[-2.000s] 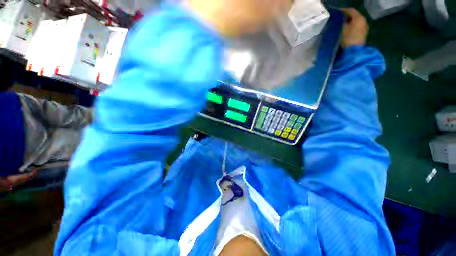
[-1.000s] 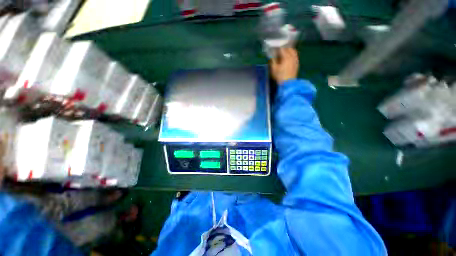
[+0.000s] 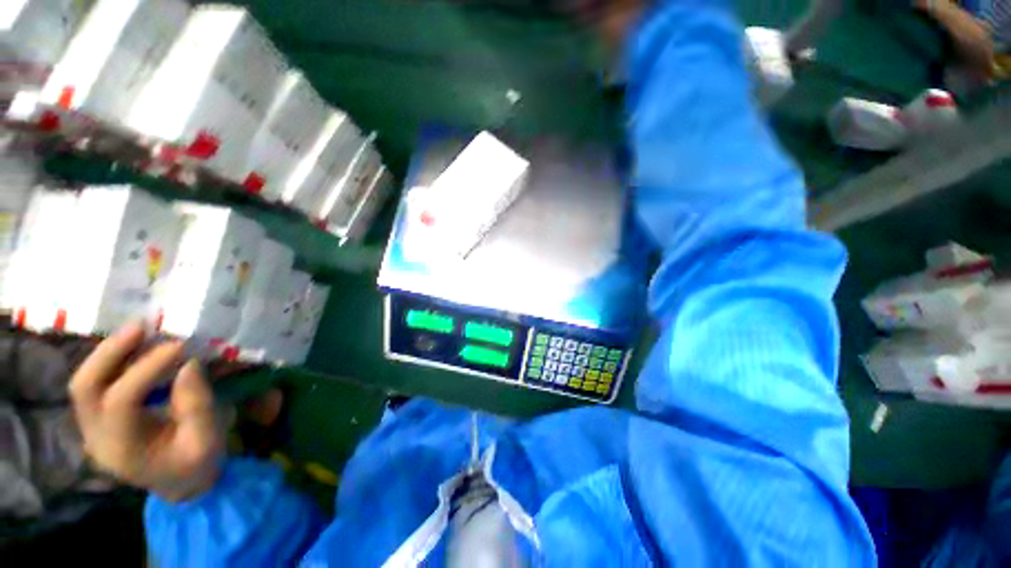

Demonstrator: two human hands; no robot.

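Note:
A white product box (image 3: 477, 194) with a small red patch lies slanted on the left half of the silver scale pan (image 3: 577, 222). The scale's three green displays are lit on its front, left of the keypad (image 3: 574, 364). My left hand (image 3: 155, 416) is at the lower left, fingers spread and slightly curled, close to the near row of stacked boxes (image 3: 205, 266); it holds nothing visible. My right hand (image 3: 610, 16) is at the top edge, blurred and partly cut off, beyond the scale; whether it holds anything does not show.
A second row of stacked boxes (image 3: 211, 83) stands at the upper left. Looser boxes (image 3: 942, 322) lie at right, and a few at the upper right (image 3: 870, 124). A grey slanting bar (image 3: 920, 166) crosses the right side. Another person's hand (image 3: 962, 33) shows at the upper right.
A box now lies on the pan, which was bare a second ago. My left hand has come into view by the stacks. My right arm has reached farther up, to the frame's top edge.

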